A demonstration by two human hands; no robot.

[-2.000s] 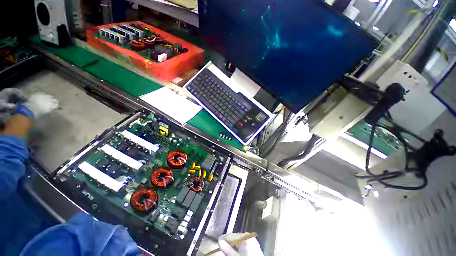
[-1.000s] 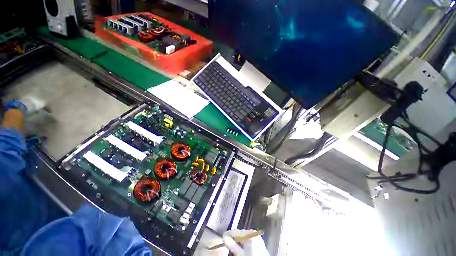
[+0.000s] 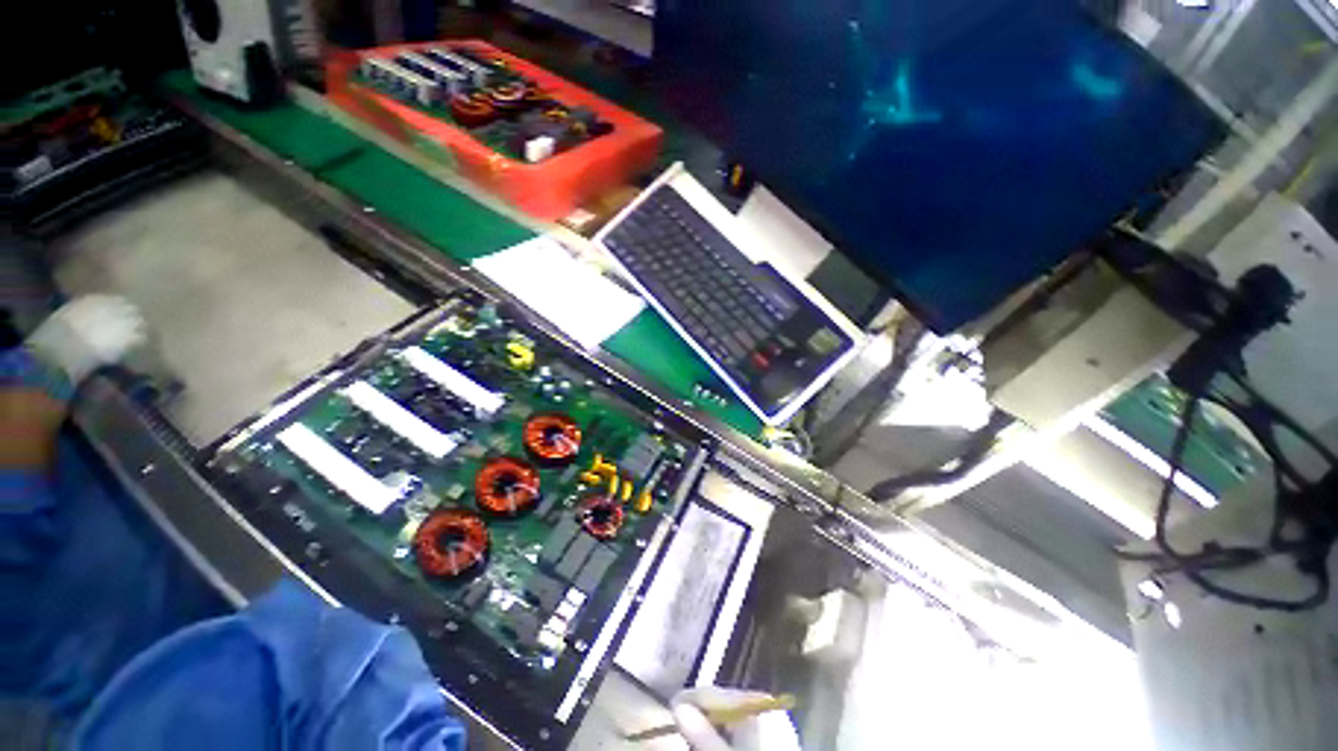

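A large green circuit board (image 3: 426, 587) lies in a dark carrier in front of me. It bears white bars, several copper-orange ring coils (image 3: 508, 486) and small yellow parts. My right hand (image 3: 719, 722), white-gloved and cut off by the bottom edge, holds a thin yellow-brown stick (image 3: 756, 707) just beyond the board's near right corner. The stick does not touch the board. My left hand is not in view; a blue sleeve (image 3: 279, 682) shows at the bottom. A framed white sheet (image 3: 682, 594) lies right of the board.
A person's white-gloved hand (image 3: 91, 335) and blue sleeve are at the left edge. Behind the rail are a red bin (image 3: 506, 169) holding a board, papers (image 3: 558, 288), a keyboard (image 3: 719, 294) and a monitor (image 3: 939, 147). Another board (image 3: 88, 140) sits upper left. Bright glare fills the lower right.
The whole view has shifted, so the scene sits further right. The other person's gloved hand has drawn back towards their sleeve. My right hand still holds the stick near the same corner.
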